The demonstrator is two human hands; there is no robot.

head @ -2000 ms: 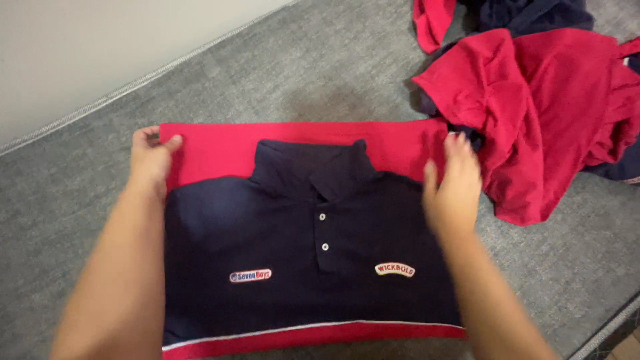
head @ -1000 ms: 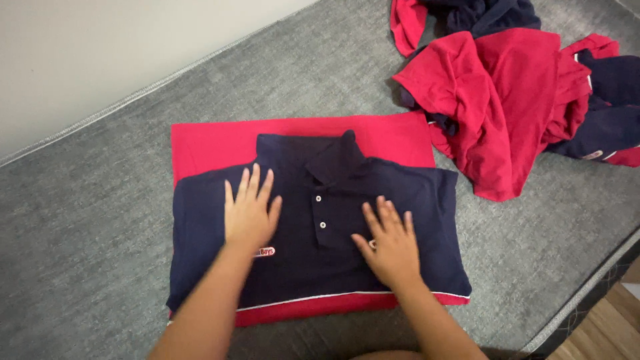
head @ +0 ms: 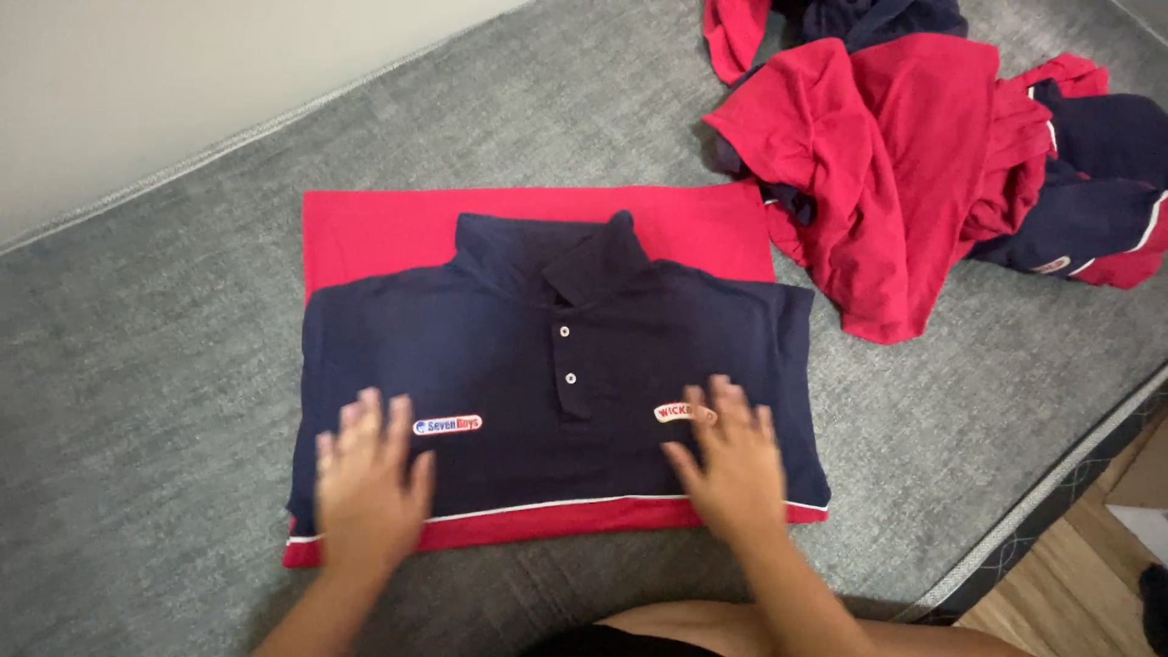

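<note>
A folded polo shirt point(head: 511, 347), navy with a red lower band, white piping and two small white buttons, lies front up with its collar toward the wall. Red fabric shows flat behind the collar. Two patches bearing writing sit on the chest. My left hand point(head: 370, 479), slightly blurred, is over the shirt's lower left part, fingers spread, holding nothing. Over the lower right part is my right hand point(head: 735, 456), its fingers apart and partly covering the right patch. Whether either palm presses on the cloth is hard to tell.
The shirt rests on a grey fabric mattress point(head: 164, 383) with a piped edge. Crumpled red and navy garments point(head: 894, 182) lie at the upper right, close to the shirt's corner. A pale wall point(head: 182, 73) borders the upper left. Wooden floor point(head: 1049, 584) shows at the lower right.
Two seconds ago my hands were at the shirt's upper corners; one second ago they lay on its chest. Both are now nearer the lower hem, the left also farther out to the side.
</note>
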